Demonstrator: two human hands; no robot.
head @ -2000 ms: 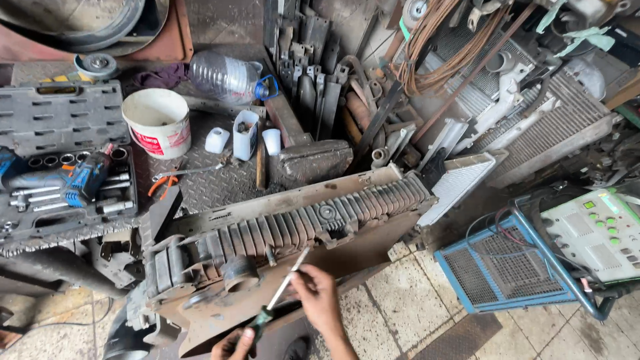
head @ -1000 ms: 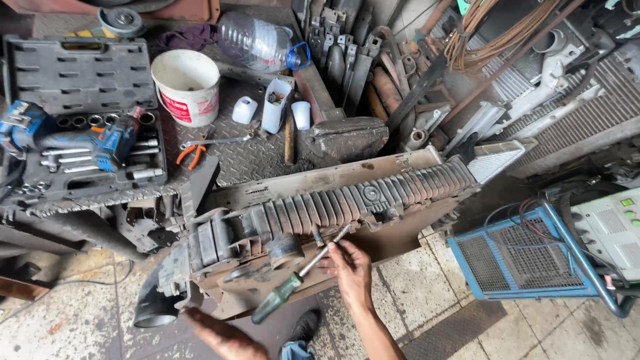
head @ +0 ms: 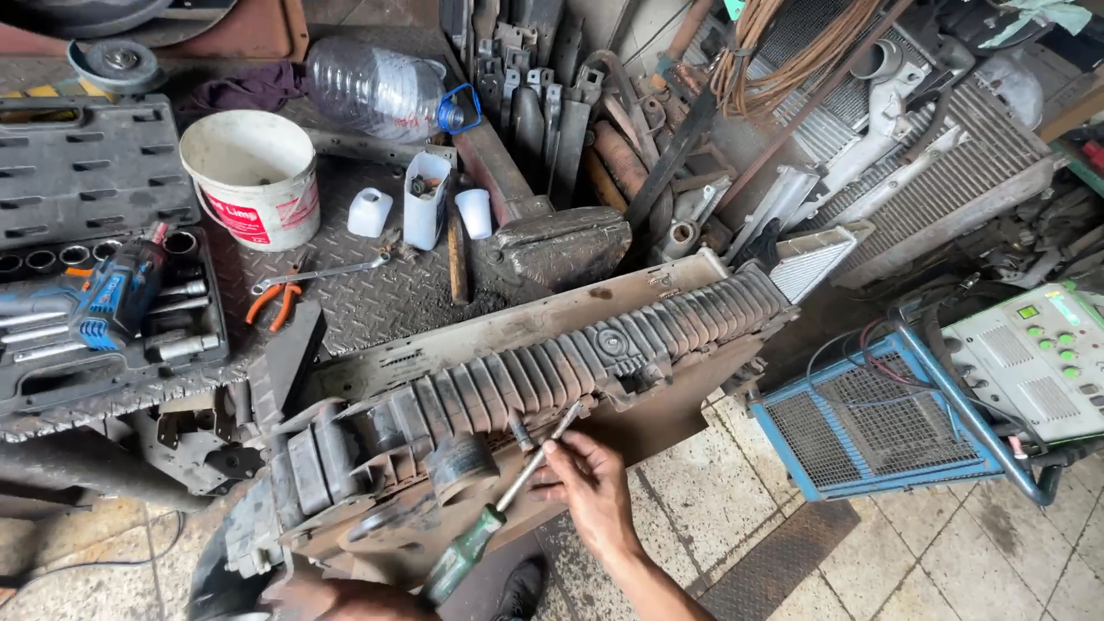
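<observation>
A dirty automotive radiator with a ribbed plastic end tank (head: 535, 371) lies across the middle, beside the steel bench. My right hand (head: 591, 487) pinches the metal shaft of a green-handled screwdriver (head: 470, 552), whose tip is at the tank's lower edge, right of a small stub. Below the tank's round port (head: 461, 470), the handle slants down to the left. My left hand (head: 341, 597) is blurred at the bottom edge, by the butt of the handle; its fingers are hard to see, and whether it grips the handle is unclear.
On the bench are a socket set with a blue power tool (head: 121, 293), a white bucket (head: 250, 185), orange-handled pliers (head: 276, 302), a wrench (head: 328, 272), a hammer (head: 457, 259) and a bench vise (head: 561, 246). A blue-framed cart with a control panel (head: 880, 414) stands right.
My left hand, apart from the screwdriver a second ago, has moved right to near its handle. My right hand still pinches the shaft.
</observation>
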